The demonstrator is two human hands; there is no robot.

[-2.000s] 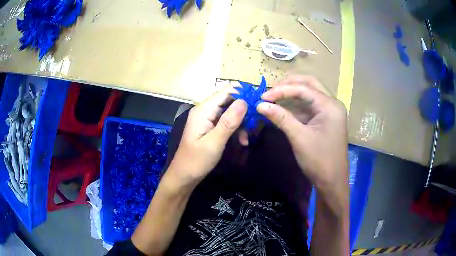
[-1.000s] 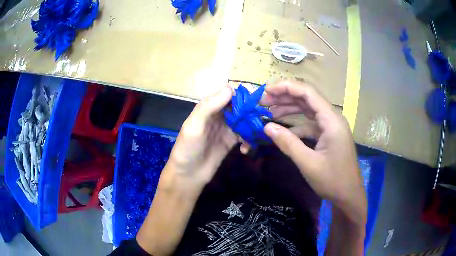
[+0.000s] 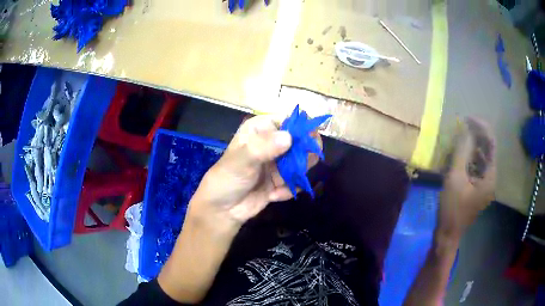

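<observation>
My left hand (image 3: 248, 170) holds a bright blue spiky hair piece (image 3: 300, 149) in front of the bench edge, its spikes spread out. My right hand (image 3: 472, 164) is blurred over the right part of the bench, beyond the yellow tape (image 3: 435, 89), away from the piece. Whether its fingers hold anything cannot be made out. Small blue strand pieces (image 3: 503, 64) lie on the cardboard above my right hand. A small white dish (image 3: 357, 55) with a thin stick on it sits on the cardboard (image 3: 334, 80), and another thin stick (image 3: 399, 42) lies beside it.
A heap of blue spiky pieces (image 3: 83, 18) is at the upper left. Rounded blue parts (image 3: 533, 136) lie at the far right by a thin rod. Below the bench are a crate of grey parts (image 3: 45, 155), red stools (image 3: 113, 188) and a crate of blue parts (image 3: 185, 179).
My right hand has let go of the spiky piece and moved right, past the yellow tape. My left hand keeps the piece, now turned with its spikes spread. The view has shifted slightly.
</observation>
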